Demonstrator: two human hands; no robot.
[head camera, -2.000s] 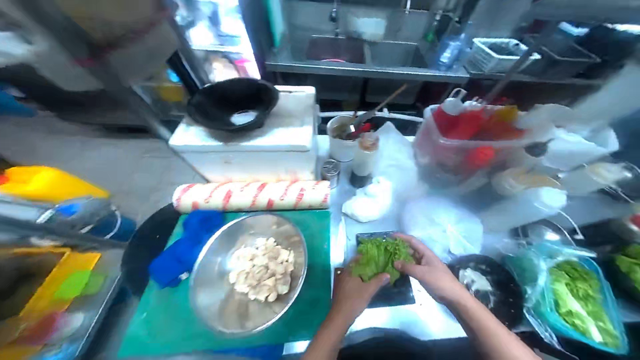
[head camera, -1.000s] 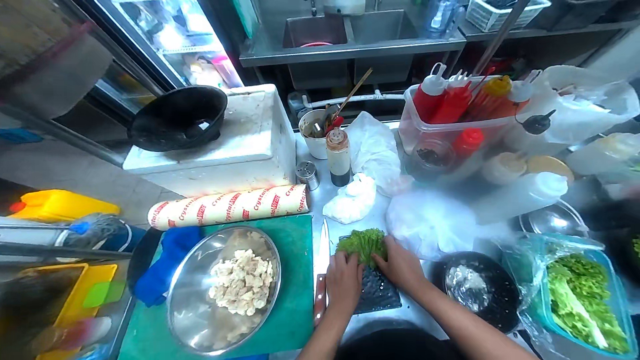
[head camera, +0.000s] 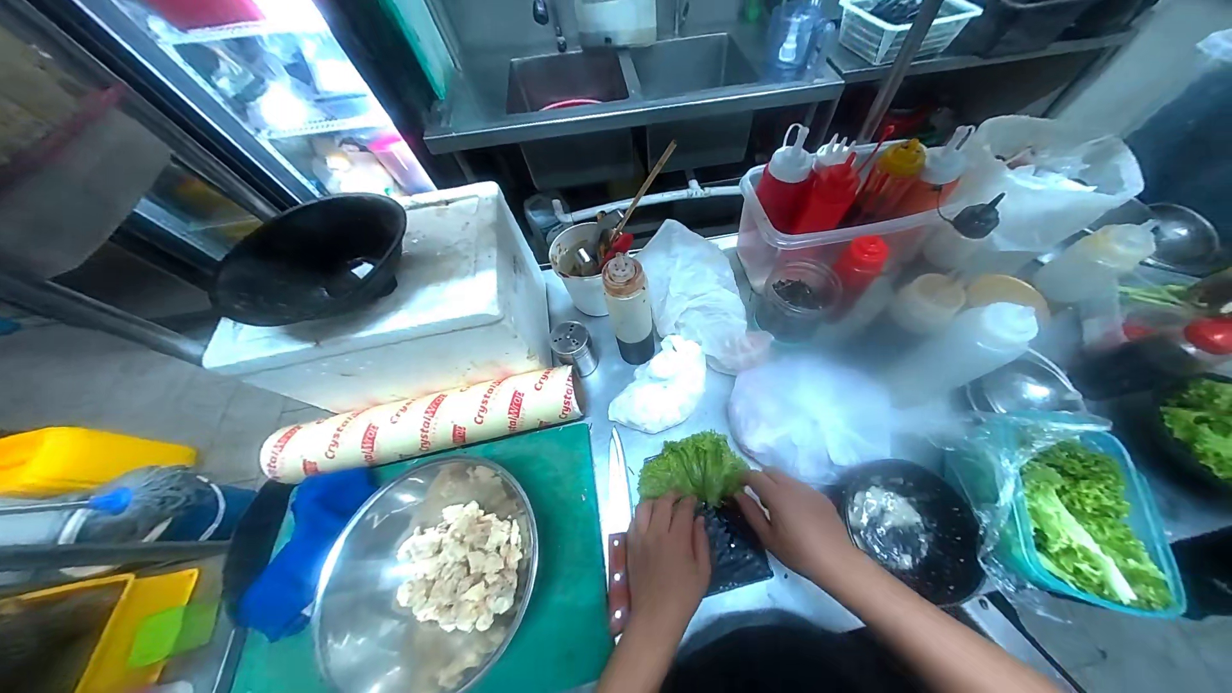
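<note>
Frilly green lettuce leaves (head camera: 695, 466) lie across the far end of a black textured rectangular plate (head camera: 736, 549). My left hand (head camera: 668, 551) rests its fingers on the near edge of the lettuce, over the plate's left side. On the right edge of the leaves, my right hand (head camera: 791, 520) has thumb and fingers around the lettuce. A knife with a brown handle (head camera: 617, 568) lies just left of the plate, beside my left hand. Further left, a steel bowl (head camera: 361, 587) holds pale chopped pieces (head camera: 464, 566) on a green cutting board (head camera: 563, 539).
A lettuce tub (head camera: 1155, 539) and a black bowl (head camera: 967, 568) stand right. Plastic bags (head camera: 808, 409), a sauce bottle (head camera: 628, 303) and a bin of squeeze bottles (head camera: 756, 226) are beyond the plate. A cling-wrap roll (head camera: 423, 423) lies before a foam box (head camera: 452, 269) carrying a black bowl (head camera: 313, 260).
The lettuce, bunched up between both hands two seconds ago, now lies lower on the plate's far end. My left hand has flattened beside it. The view has shifted.
</note>
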